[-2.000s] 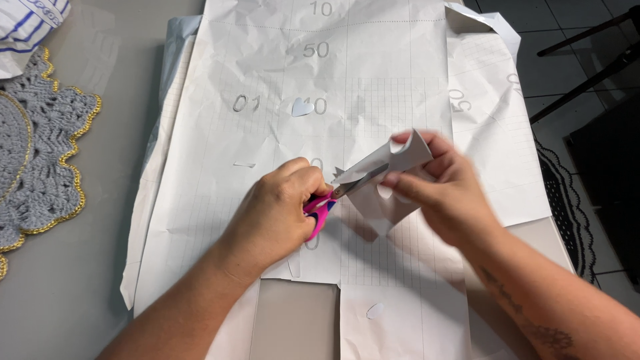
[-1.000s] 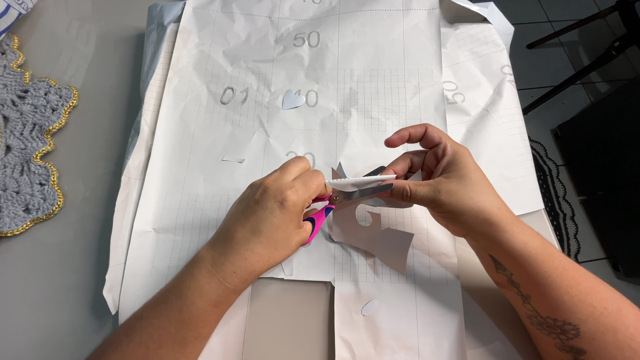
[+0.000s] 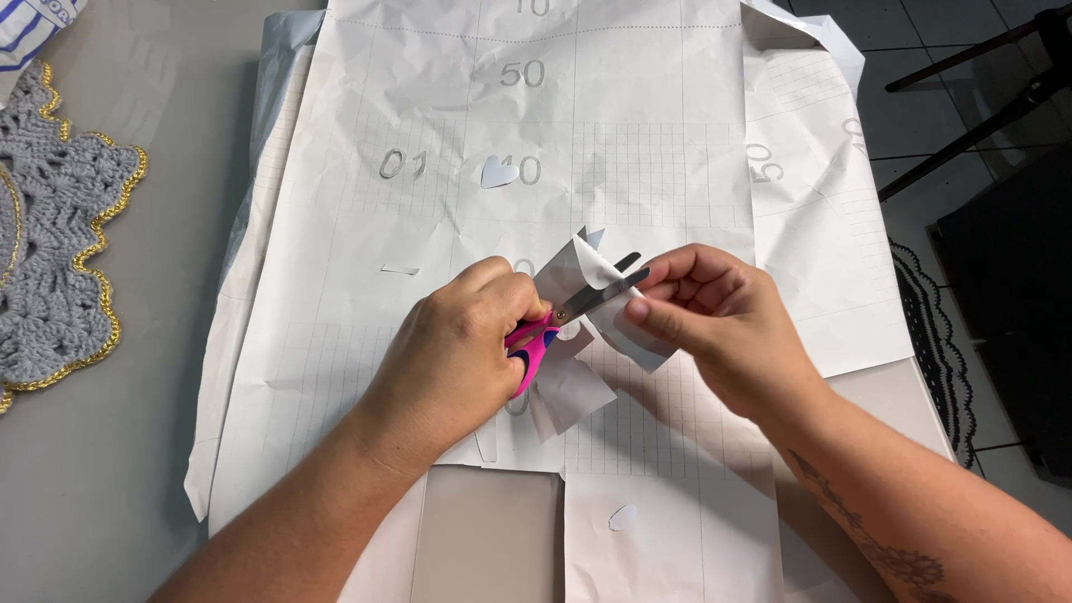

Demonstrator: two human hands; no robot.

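Note:
My left hand (image 3: 456, 360) grips the pink and dark blue handles of a pair of scissors (image 3: 533, 352). Their blades point up and right, slightly apart, across a folded piece of grey and white paper (image 3: 563, 270). My right hand (image 3: 720, 322) pinches the right side of that paper between thumb and fingers, near the blade tips. Just below the scissors a loose cut scrap of paper (image 3: 574, 394) lies on the large printed sheet (image 3: 402, 218). A small heart-shaped paper cutout (image 3: 498, 172) rests higher up on that sheet.
Small paper bits, one a sliver (image 3: 400, 270) and one an oval (image 3: 622, 517), lie on the sheets. At the left a grey crocheted doily (image 3: 59, 243) with a gold edge lies on the grey table (image 3: 159, 469). Dark metal legs (image 3: 971, 126) stand over the tiled floor at right.
The held paper has turned between my hands since one second ago, when it appeared nearly edge-on. The scissors remain in my left hand.

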